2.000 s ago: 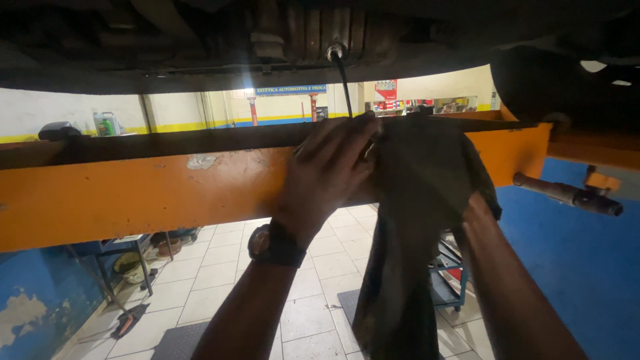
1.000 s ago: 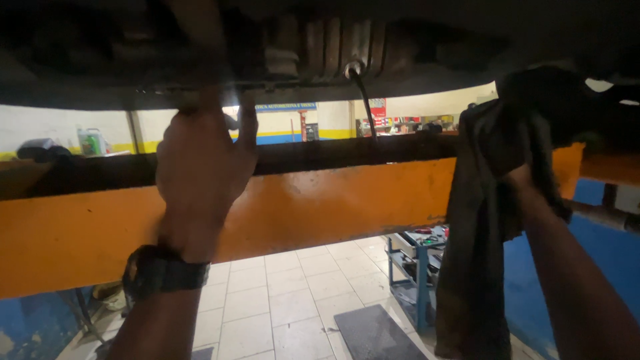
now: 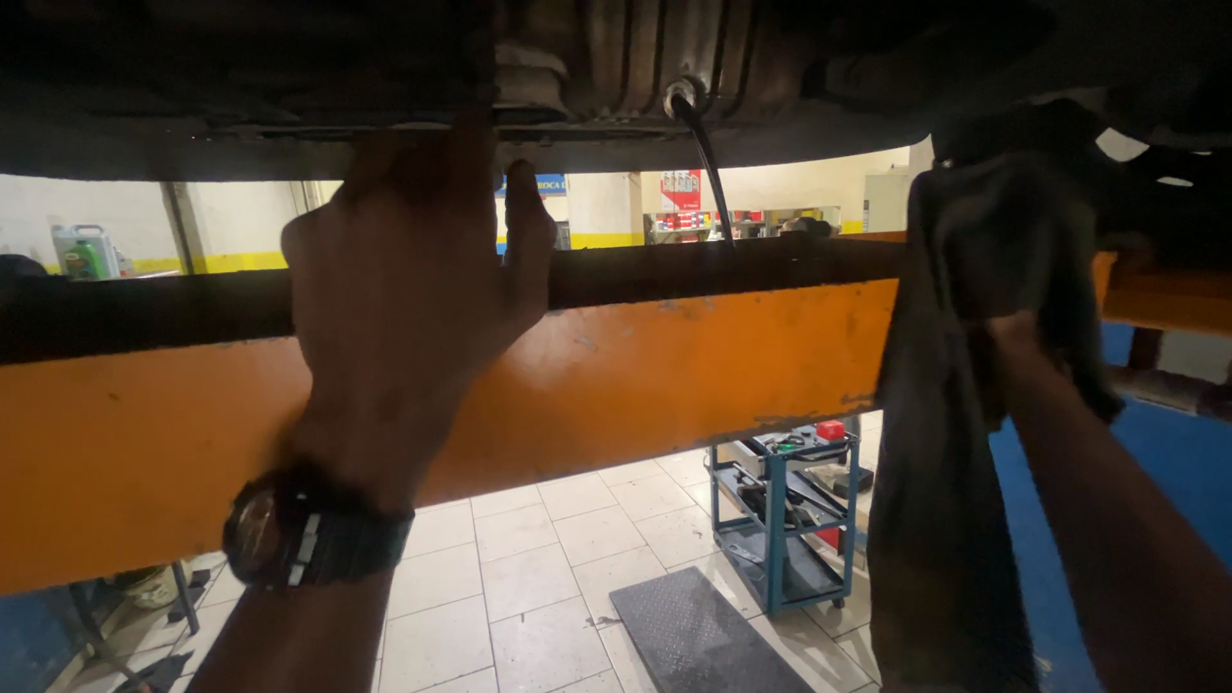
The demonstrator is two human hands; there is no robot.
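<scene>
My left hand [image 3: 404,279], with a watch on its wrist, is raised to the dark underside of a vehicle, left of the drain opening. Its fingertips are lost in shadow, so what they touch or hold is hidden. A dark stream of fluid [image 3: 710,164] runs from the round drain hole [image 3: 683,96] in the ribbed metal pan [image 3: 630,48] down behind the orange lift beam. At the right, my right hand [image 3: 1006,260] is wrapped in a dark cloth [image 3: 934,500], which hangs down in front of the beam.
An orange lift beam [image 3: 626,375] crosses the view close below the vehicle. Beyond and below it stand a blue tool cart [image 3: 775,520] with tools and a dark ridged metal plate [image 3: 712,635] on the tiled floor. A container [image 3: 87,252] is at the far left.
My left hand has moved left, from beside the cloth and the stream to the underside left of the drain hole. My right hand with the cloth has moved right, away from the stream.
</scene>
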